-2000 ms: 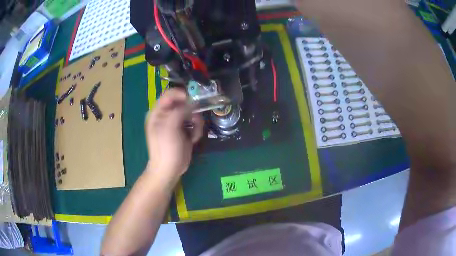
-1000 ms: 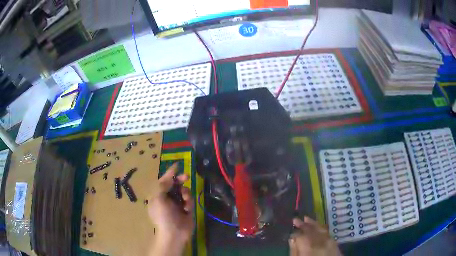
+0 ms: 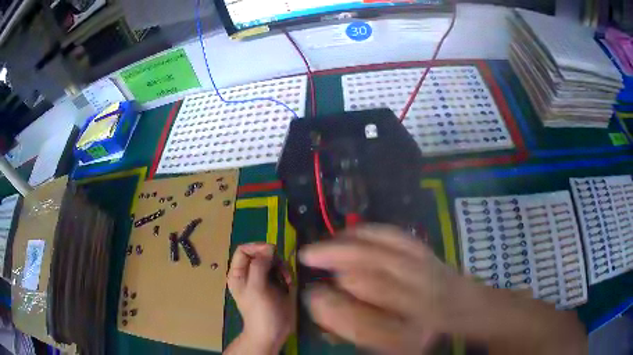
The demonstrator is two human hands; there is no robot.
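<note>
The black test fixture (image 3: 361, 159) stands at the centre. A small part of its red toggle handle (image 3: 353, 220) shows above my right hand; the rest and the test seat are hidden. My right hand (image 3: 375, 288), blurred by motion, reaches from the right across the fixture's front. Whether it holds anything cannot be told. My left hand (image 3: 260, 291) is just left of the fixture, fingers curled, with dark small components (image 3: 280, 273) at its fingers, partly hidden and blurred.
Cardboard sheet (image 3: 163, 277) with dark parts, some in a K shape, lies left. Cardboard stack (image 3: 80, 256) stands far left, blue box (image 3: 107, 135) behind. White component trays (image 3: 229, 125) lie behind the fixture and at right (image 3: 524, 243). Tray stack (image 3: 562, 69) and monitor (image 3: 333, 15) are at the rear.
The view has risen since the first frame, then shifted slightly. My right hand has moved from the fixture's lower right across its front, covering most of the red handle. My left hand stays beside the fixture.
</note>
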